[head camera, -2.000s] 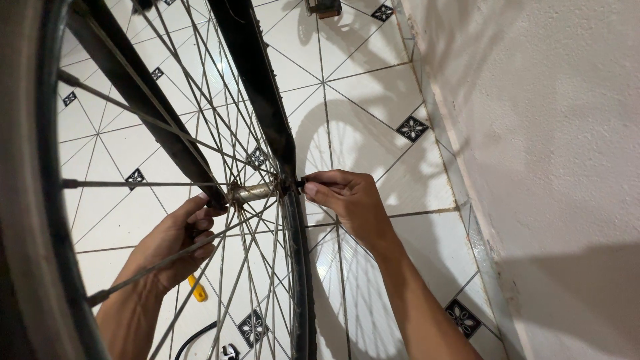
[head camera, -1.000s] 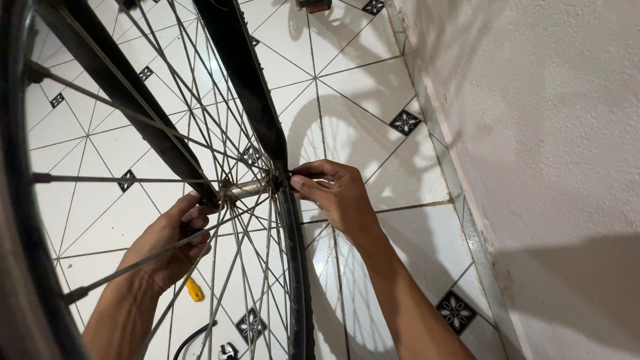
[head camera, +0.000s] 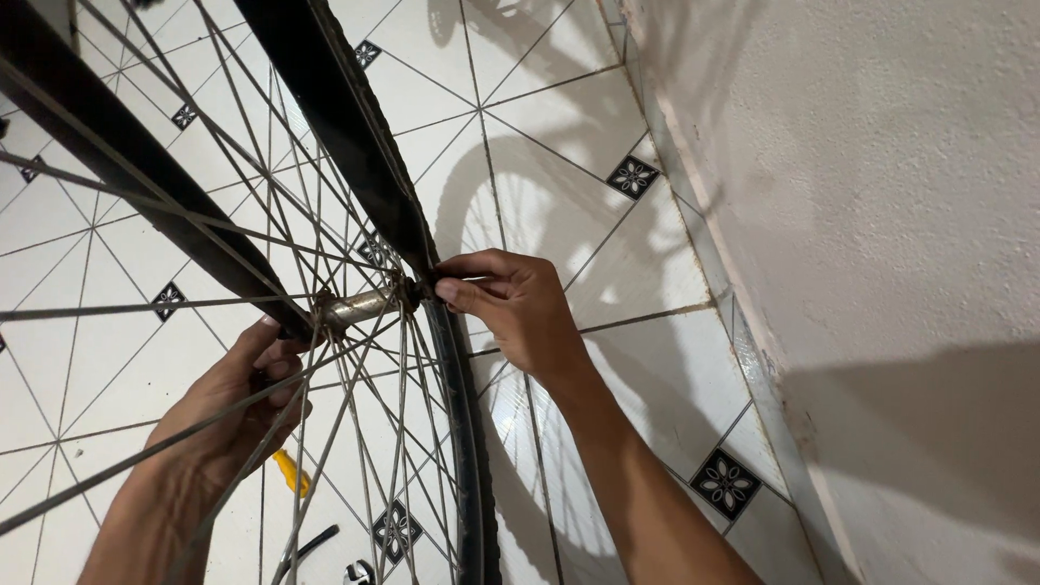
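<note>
A bicycle wheel's metal hub (head camera: 361, 309) sits between two black fork blades, the left one (head camera: 187, 195) and the right one (head camera: 349, 130), with spokes fanning out from it. My left hand (head camera: 227, 398) is at the lower tip of the left blade, its fingers curled around the axle end there. On the other side, my right hand (head camera: 508, 305) pinches a small dark part at the right axle end, against the right blade's tip; fingers hide most of that part. The wheel's black tire (head camera: 467, 406) runs down just below my right fingers.
On the white tiled floor (head camera: 552, 122) lie a yellow object (head camera: 291, 474), a thin black curved piece (head camera: 313, 548) and a metal tool head (head camera: 357, 573) at the bottom edge. A rough pale wall (head camera: 877, 203) rises along the right side.
Both hands stay at the two ends of the hub. The view has shifted, so the wheel's left rim is no longer seen.
</note>
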